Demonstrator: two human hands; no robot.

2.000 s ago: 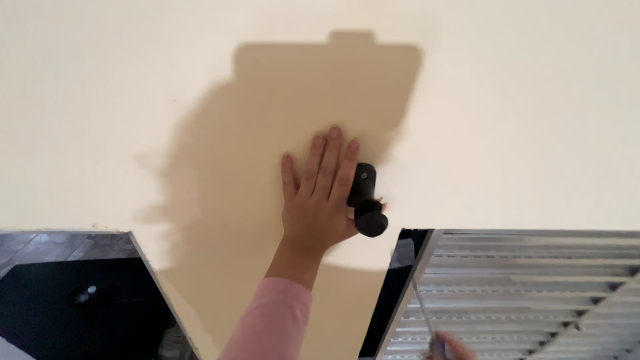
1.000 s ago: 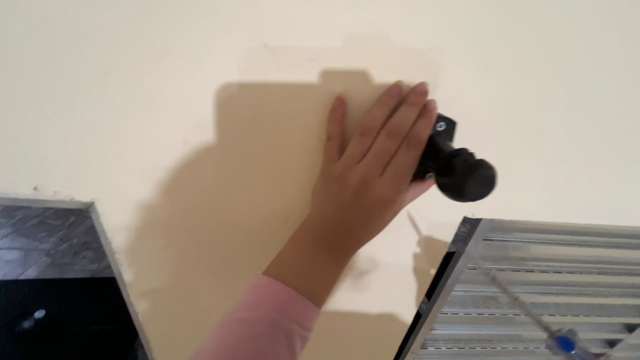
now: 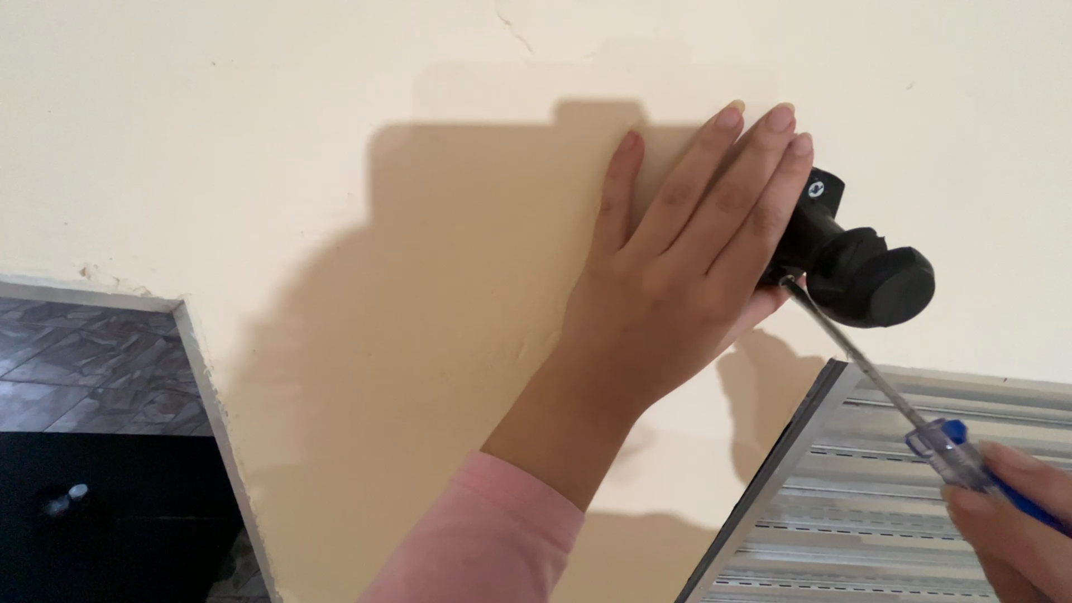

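Note:
A black wall-mounted bracket with a round knob end (image 3: pixel 871 276) sits against the cream wall. My left hand (image 3: pixel 670 243) lies with its fingers spread over the wall and the bracket's left edge, its thumb partly hidden beneath. One screw (image 3: pixel 816 189) shows on the upper part of the bracket's plate. At the lower right, my right hand (image 3: pixel 1017 511) holds a screwdriver (image 3: pixel 946 448) by its clear and blue handle. The screwdriver's tip touches the lower part of the plate, at what looks like a second screw beside my left thumb.
A silver metal frame (image 3: pixel 775 469) borders a slatted metal shutter (image 3: pixel 846 519) at the lower right. Left of the wall's edge (image 3: pixel 222 435) are a grey tiled surface (image 3: pixel 92 360) and a dark panel (image 3: pixel 126 511). My shadow falls across the wall.
My right hand has brought the screwdriver up to the bracket's lower part; one second ago its tip was away from it. My left hand stays at the bracket. The view has come nearer.

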